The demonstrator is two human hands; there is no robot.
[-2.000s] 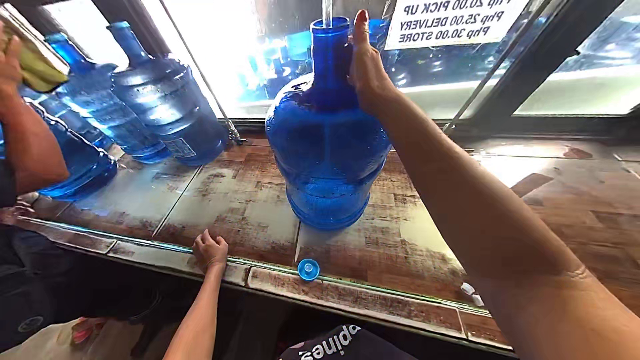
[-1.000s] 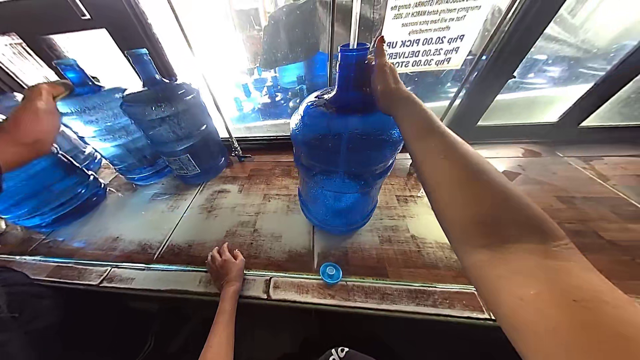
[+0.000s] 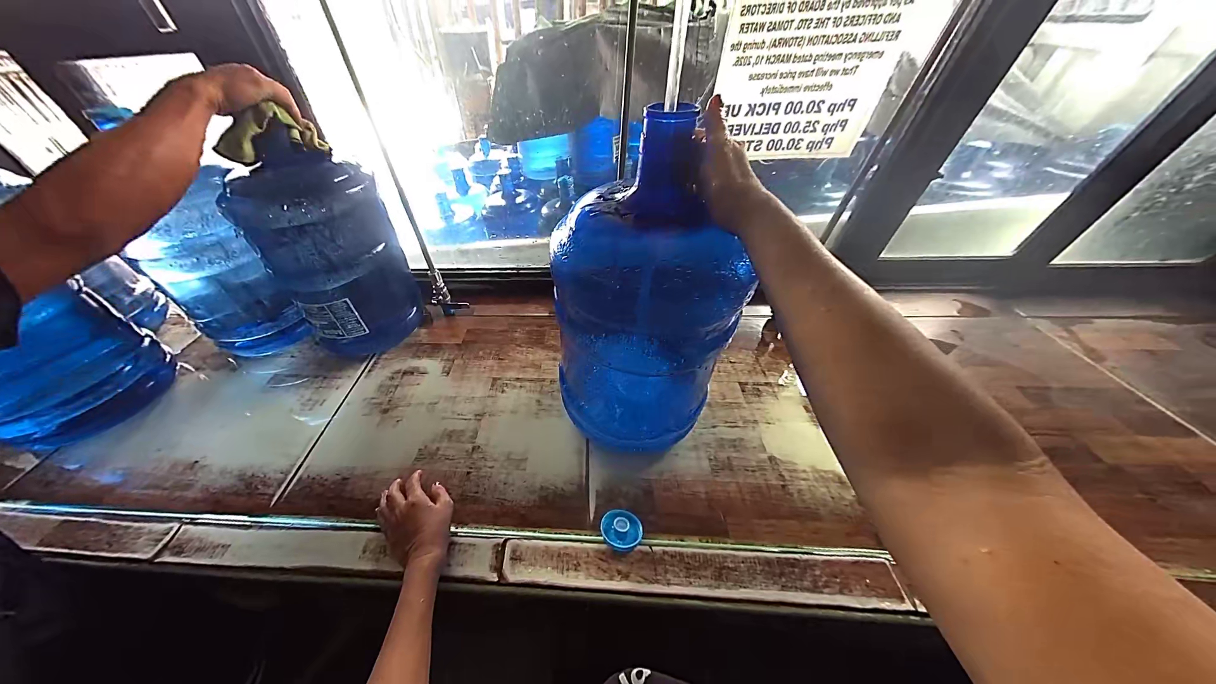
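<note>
A blue plastic water jug point(image 3: 651, 304) stands upright on the tiled counter, its mouth uncapped, with a stream or clear tube coming down into the neck from above. My right hand point(image 3: 727, 171) is around the right side of the neck, thumb up; its far fingers are hidden. My left hand point(image 3: 416, 518) rests on the counter's front edge with its fingers a little apart, holding nothing. Between my hands, near the edge, lies a light blue cap point(image 3: 621, 530).
At the left, a co-worker's hand point(image 3: 252, 95) holds a green cloth point(image 3: 271, 133) over the top of another blue jug point(image 3: 328, 256). More jugs point(image 3: 76, 361) stand beside it. Behind the counter are a metal valve point(image 3: 446, 302), glass panes and a sheet point(image 3: 817, 76) bearing writing.
The co-worker's hand has moved right onto the top of the nearer jug with the cloth. My right hand stays at the jug's neck and my left hand on the counter edge.
</note>
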